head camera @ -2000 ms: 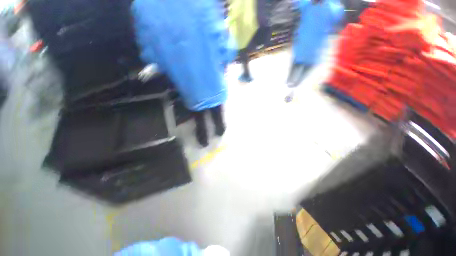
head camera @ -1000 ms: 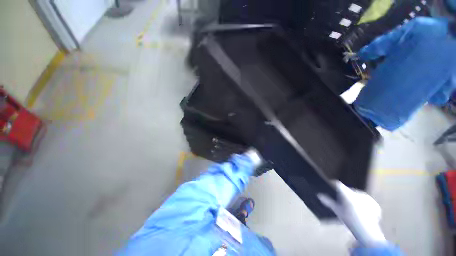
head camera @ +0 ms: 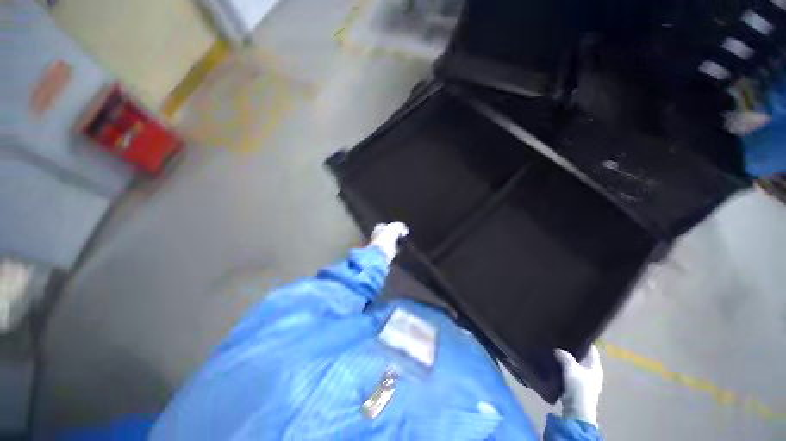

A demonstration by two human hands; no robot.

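Observation:
A large black crate (head camera: 508, 228) with one divider across its middle lies open side up in front of me. No boards can be made out inside it. My left hand (head camera: 389, 238), in a white glove, grips its near rim at the left. My right hand (head camera: 581, 383), also white-gloved, holds the near right corner, thumb over the edge. The fingers under the rim are hidden.
More black crates (head camera: 629, 164) stand directly beyond the held one. A person's blue sleeve (head camera: 770, 142) shows at the right edge. A red box (head camera: 131, 131) is at the upper left by the wall. Yellow lines (head camera: 664, 369) mark the grey floor.
The view has swung from the aisle to the crates. Since one second ago, the crate has come to lie flatter before me, its divider now plainly visible. Both hands are on its near side.

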